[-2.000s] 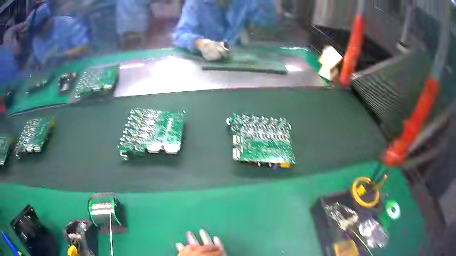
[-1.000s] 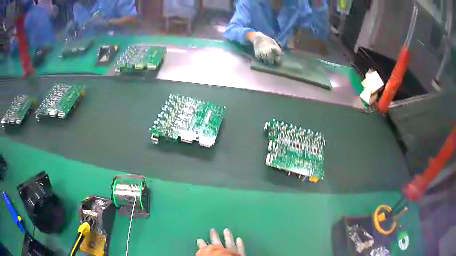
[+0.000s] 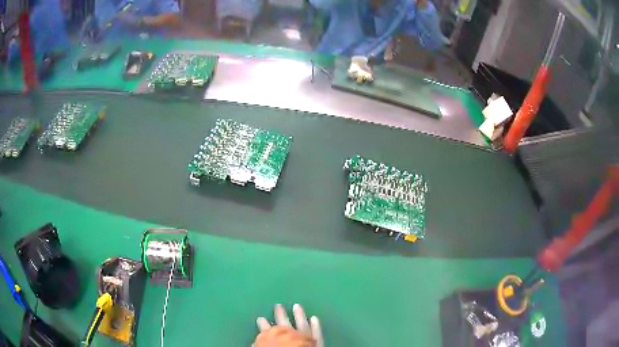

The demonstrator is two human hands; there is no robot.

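Observation:
Several green circuit boards with rows of silvery joints lie on the dark belt. The nearest are the right board [image 3: 387, 202] and the middle board [image 3: 241, 154]. At the bottom centre edge, white-gloved fingers [image 3: 290, 324], spread slightly apart, show over the green mat, touching no board. Bare skin [image 3: 282, 337] overlaps them in front. Both are cut off by the edge, and I cannot tell which is my left hand and which my right.
Solder reel [image 3: 165, 257] stands left on the mat, its wire running down. Beside it are an iron stand [image 3: 120, 276] with a yellow-handled iron and a black round unit [image 3: 46, 268]. A black tray [image 3: 456, 317] and yellow ring [image 3: 512, 295] are right. People in blue sit opposite.
Since the first frame the view has swung right, then slightly back left. The gloved hand of the person opposite has drawn back from the near part of the grey-green slab. The fingers stay at the bottom edge.

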